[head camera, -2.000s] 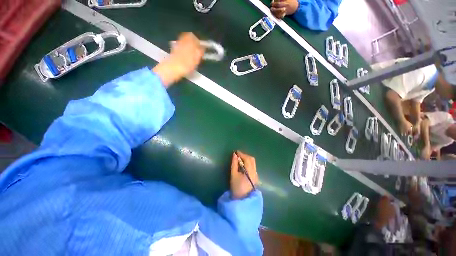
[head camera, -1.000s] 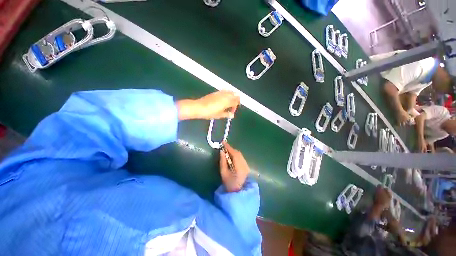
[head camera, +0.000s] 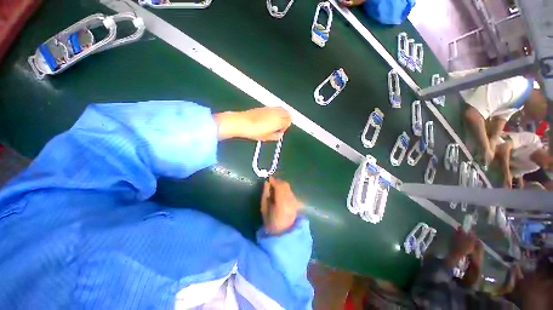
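A white-silver oval housing frame (head camera: 257, 163) lies on the green surface in front of me. My left hand (head camera: 262, 123) grips its upper end and covers it. My right hand (head camera: 279, 206) is at the frame's lower end, fingers closed around a thin dark pen-like tool, barely visible and blurred. Its tip is at or very near the frame's lower rim; contact is unclear. Whatever lies at the frame's upper end is hidden under my left fingers.
Grouped frames (head camera: 367, 192) lie right, beside the pale strip (head camera: 212, 59). Overlapping frames with blue patches (head camera: 79, 41) lie far left. Single frames (head camera: 331, 87) are scattered on the belt. Grey metal bars (head camera: 470, 192) cross at right. Other people work at right; a blue sleeve (head camera: 390, 9) shows at top.
My left hand brought a frame from the belt down in front of me. My right hand moved left to its lower end. Belt frames shifted slightly; one near the top has turned.
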